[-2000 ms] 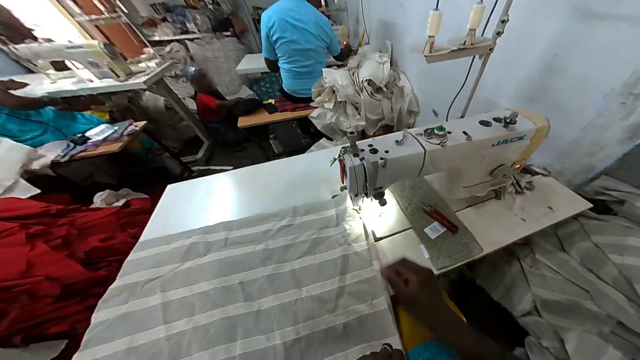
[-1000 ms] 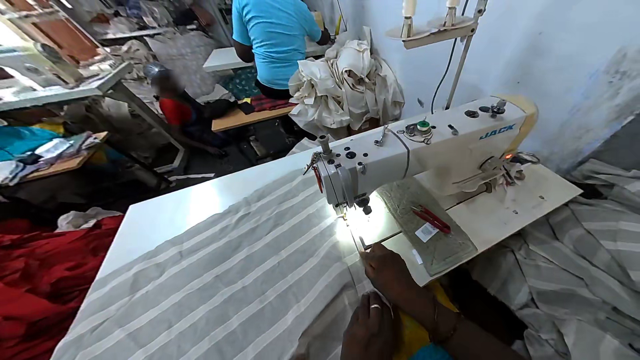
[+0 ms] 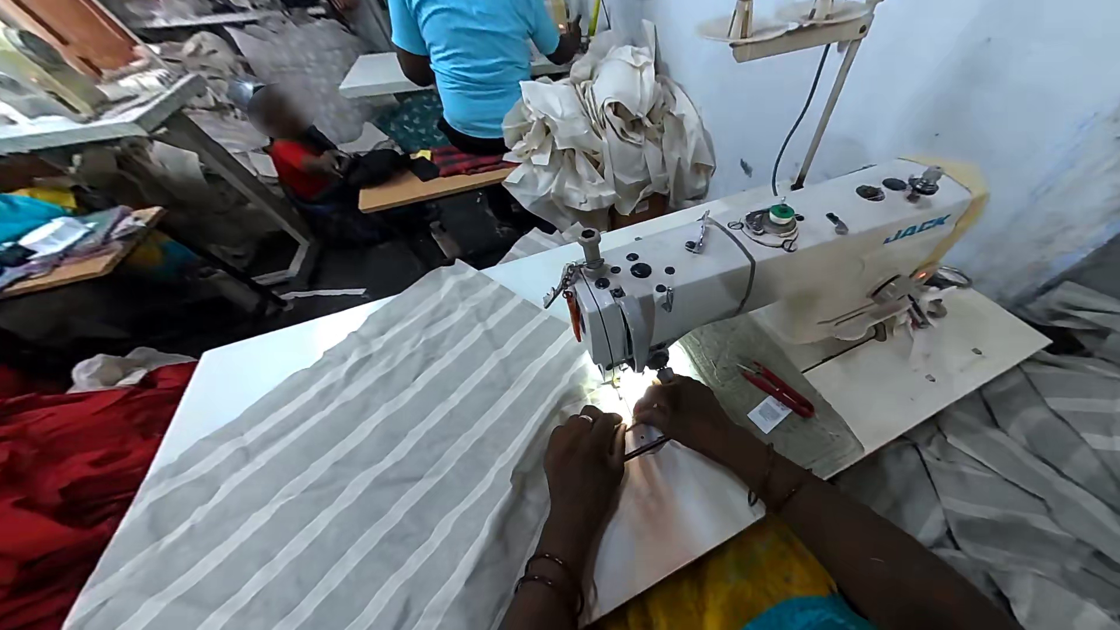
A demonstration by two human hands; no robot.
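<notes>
A white Jack sewing machine [image 3: 700,271] stands on a white table, its lamp lit over the needle. Grey cloth with white stripes [image 3: 367,464] spreads left of the needle. My left hand [image 3: 586,455] rests at the cloth's right edge, just in front of the presser foot, fingertips bent onto the fabric. Close beside it, my right hand [image 3: 682,411] has its fingers at the needle area, near the lit foot; what exactly they pinch is hidden. Between the hands shows a short dark edge. Red-handled thread snips [image 3: 777,389] lie on a grey-green pad [image 3: 726,346] right of my right hand.
More striped cloth [image 3: 1006,455] is heaped at the right. Red fabric [image 3: 79,464] lies at the left. Behind the table are a pile of cream cloth [image 3: 612,131], a person in a blue shirt [image 3: 472,70] and a seated person in red [image 3: 297,157]. A thread stand [image 3: 796,39] rises behind the machine.
Both hands have come up to the needle area; a second ago they were lower, at the cloth's edge. The striped cloth has shifted and turned on the table, its far corner now pointing away.
</notes>
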